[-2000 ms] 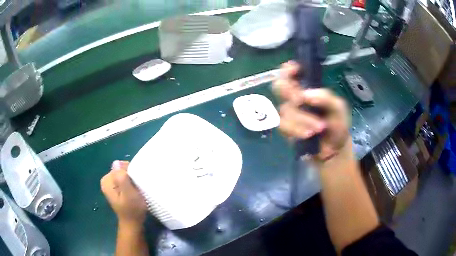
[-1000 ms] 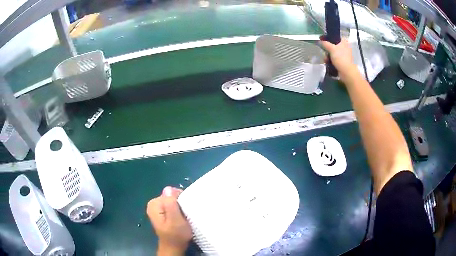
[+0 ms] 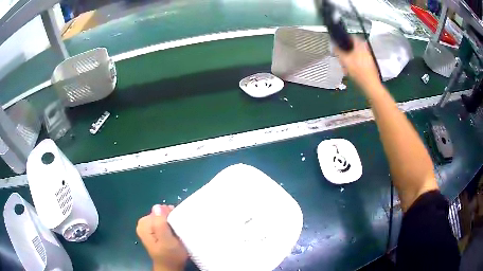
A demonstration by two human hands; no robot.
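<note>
A white rounded housing (image 3: 238,222) stands on the dark green table, its smooth flat face up and its slotted side toward my left hand. My left hand (image 3: 161,238) grips its left edge, thumb on the rim. My right hand (image 3: 357,58) is stretched far forward over the belt and holds the black electric screwdriver (image 3: 334,24), which is blurred and cut off by the top edge. Its tip is out of view. A white bottom cover (image 3: 339,161) with dark curved slots lies on the table right of the housing.
Two white shells (image 3: 61,190) lie at the left. On the green belt (image 3: 185,103) are basket-like housings (image 3: 87,77), an oval slotted cover (image 3: 261,85) and a small strip part (image 3: 99,122). A pale rail (image 3: 212,147) borders the belt. A grey plate (image 3: 441,138) is at right. Tiny specks dot the table.
My right hand has gone from above the table to far over the belt with the screwdriver, now tilted more than a second ago. My left hand stays on the housing. The view has shifted.
</note>
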